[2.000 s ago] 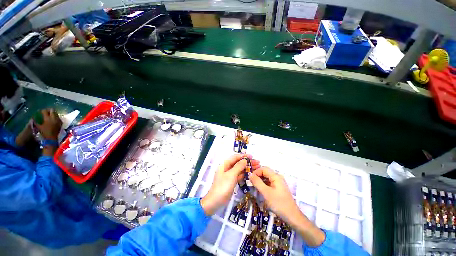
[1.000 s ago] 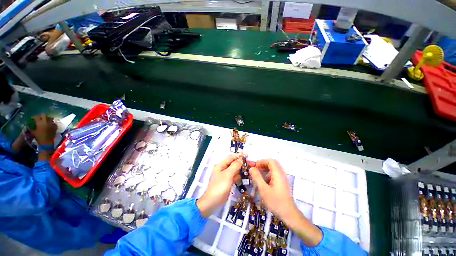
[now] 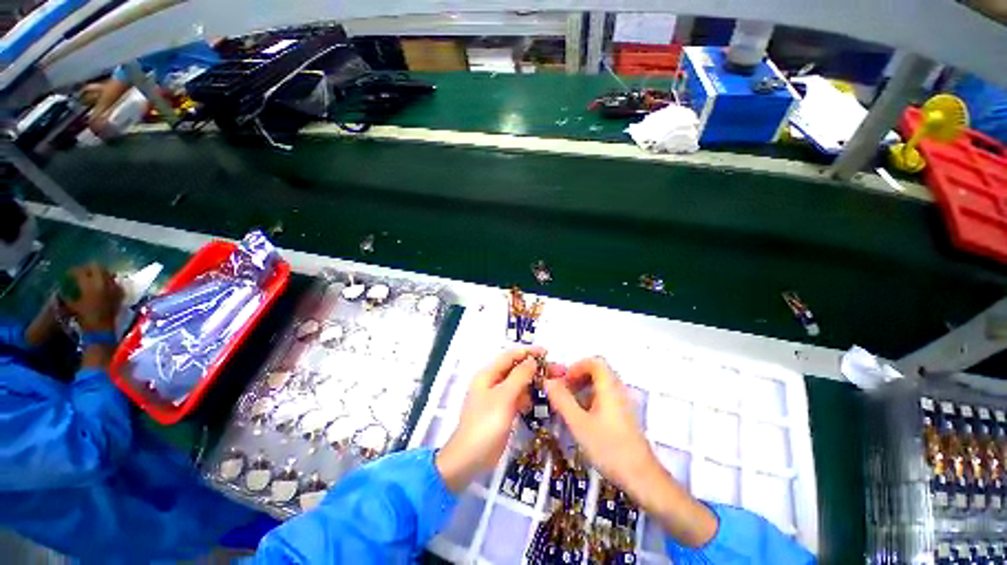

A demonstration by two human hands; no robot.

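Observation:
My left hand and my right hand meet over the white compartment tray. Both hold one flex circuit module at the fingertips; fingers hide much of it. Below them, many flex modules with amber tails and dark, white-marked ends lie clustered on the tray. A few more flex modules lie at the tray's back edge, just beyond my hands.
Left: clear blister tray of round modules, red basket of silvery packets, a person in a blue smock. Right: clear blister tray of flex modules. Beyond: green conveyor belt with single parts, blue box, yellow fan.
My hands stay together at the module, with small finger shifts. The parts on the belt have moved slightly right in view. The camera view has shifted a little.

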